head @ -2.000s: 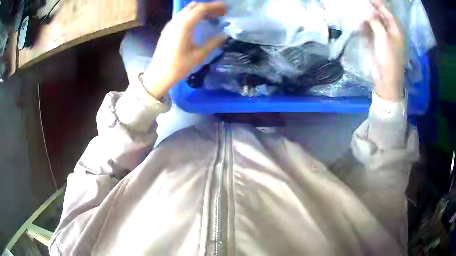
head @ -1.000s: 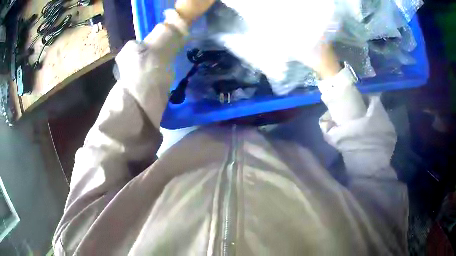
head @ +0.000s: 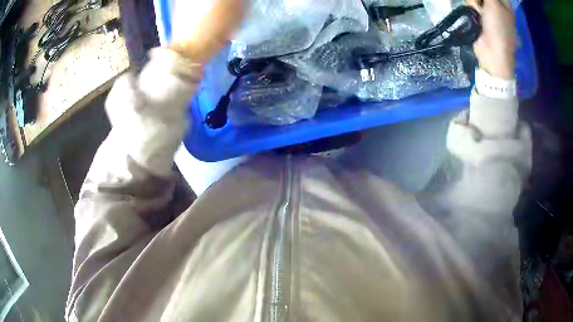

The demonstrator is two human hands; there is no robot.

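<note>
A blue bin point(head: 276, 135) lies across my lap with clear bubble wrap bags point(head: 408, 69) inside. A looped black power cord point(head: 449, 28) lies over the bags, its plug with pale metal prongs towards the bin's middle. My right hand point(head: 496, 41) touches the loop at the upper right; its fingertips are partly cut off, so its grip is unclear. My left hand point(head: 213, 25) is blurred at the upper left rim, cut off by the top edge beside a bright white patch. A black cord end point(head: 217, 115) lies in the bin's near left corner.
A light wooden board point(head: 81, 75) stands at the left, bearing several black cables point(head: 56, 38) and small black pieces. A pale metal frame point(head: 14, 277) shows low at the left edge. My sleeves and jacket fill the lower view.
The large white sheet or bag has left the bin's middle, uncovering bubble wrap and the plugged cord. My right hand has moved right and up; my left hand has moved left.
</note>
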